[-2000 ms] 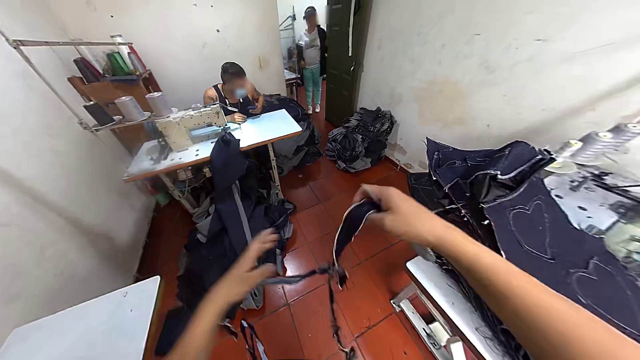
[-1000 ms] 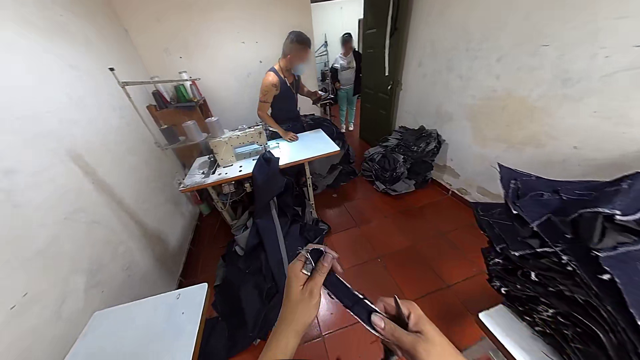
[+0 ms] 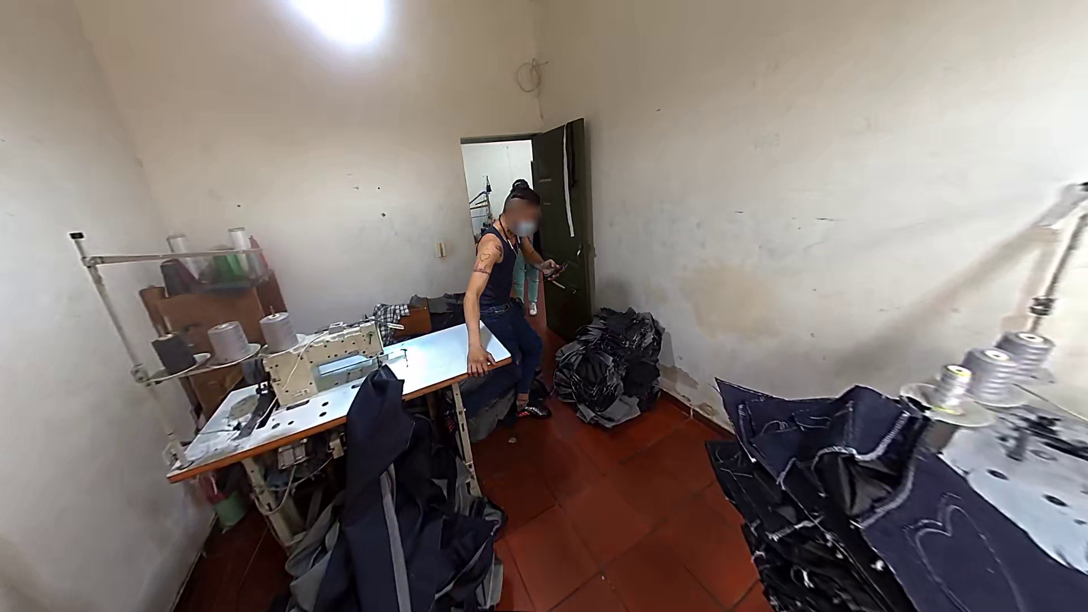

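Observation:
Neither my left hand nor my right hand shows in the head view now, so what they hold is hidden. Dark denim pieces with pale overlock-stitched edges are heaped at the lower right, one bearing a stitched heart outline. Another pile of dark and grey cloth hangs from the edge of the sewing table down to the floor. On that table stands an industrial sewing machine. Cones of grey thread stand beside a second machine's bed at the right.
A person in a dark sleeveless top stands beyond the table, one hand on its corner, the other holding a small object. Someone else is partly hidden behind, in the doorway. A bundle of dark cloth lies on the tiled floor near the green door.
Both my hands and the dark strip they held have left the view, which has tilted up. The co-worker, seated two seconds ago, has stood up and come around towards the doorway side.

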